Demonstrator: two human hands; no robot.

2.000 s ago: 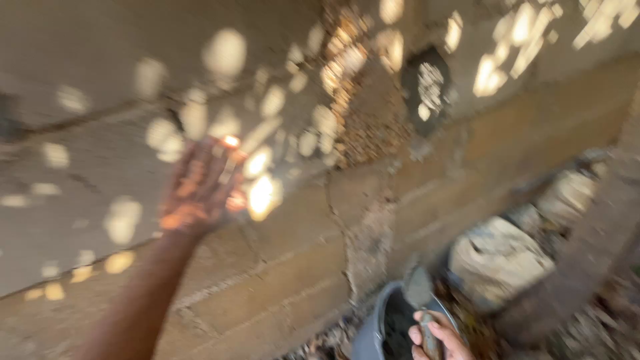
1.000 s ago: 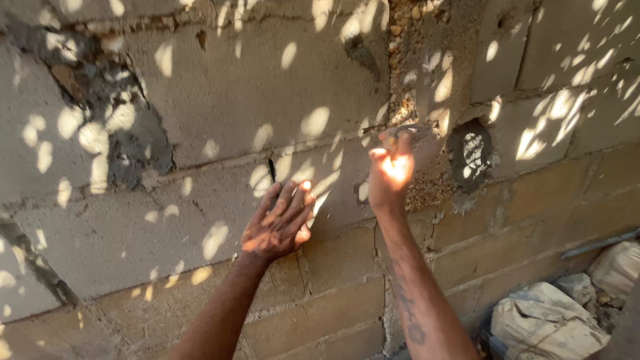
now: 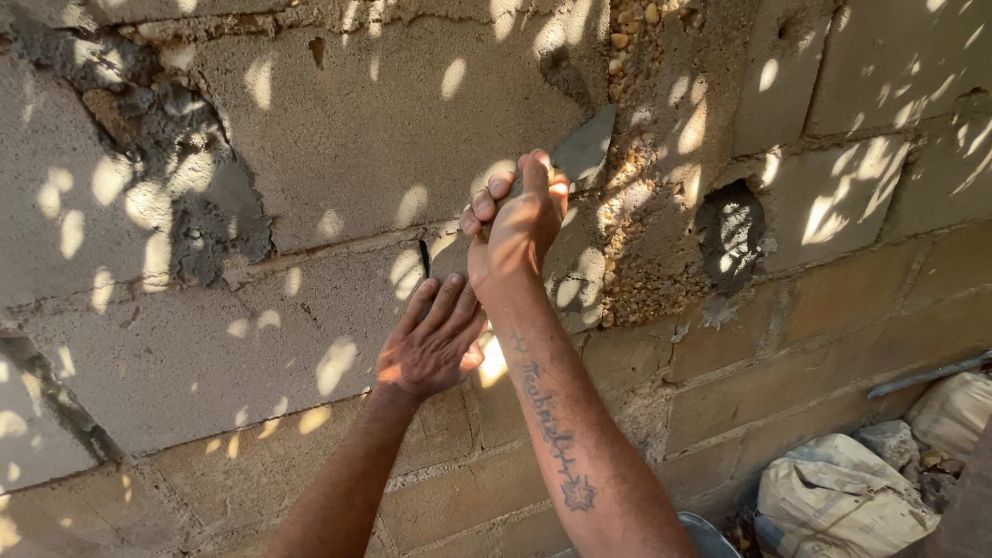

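Observation:
My right hand [image 3: 521, 217] grips a trowel whose pointed metal blade [image 3: 587, 146] shows beyond the fingers, against a concrete block wall [image 3: 372, 139]. The trowel's handle is mostly hidden in the fist. Just below and to the left, my left hand [image 3: 435, 337] lies against the wall with nothing visible in it, beneath a narrow dark vertical gap [image 3: 424, 257] between blocks. Wet grey mortar [image 3: 194, 170] fills a broken area at upper left. A smaller dark mortar patch [image 3: 731, 232] sits on the wall to the right of the pebbly concrete column [image 3: 639, 225].
At lower right, a crumpled, dirty sack [image 3: 841, 496] rests beside stones [image 3: 890, 446], with another sack [image 3: 955, 411] behind. A bucket's rim [image 3: 705, 535] shows at the bottom edge, partly behind my right forearm. A pipe [image 3: 930, 376] lies along the wall's foot.
Two seconds ago my right hand held the trowel low over the bucket; it is now up at the wall. My left hand has stayed near the gap since one second ago.

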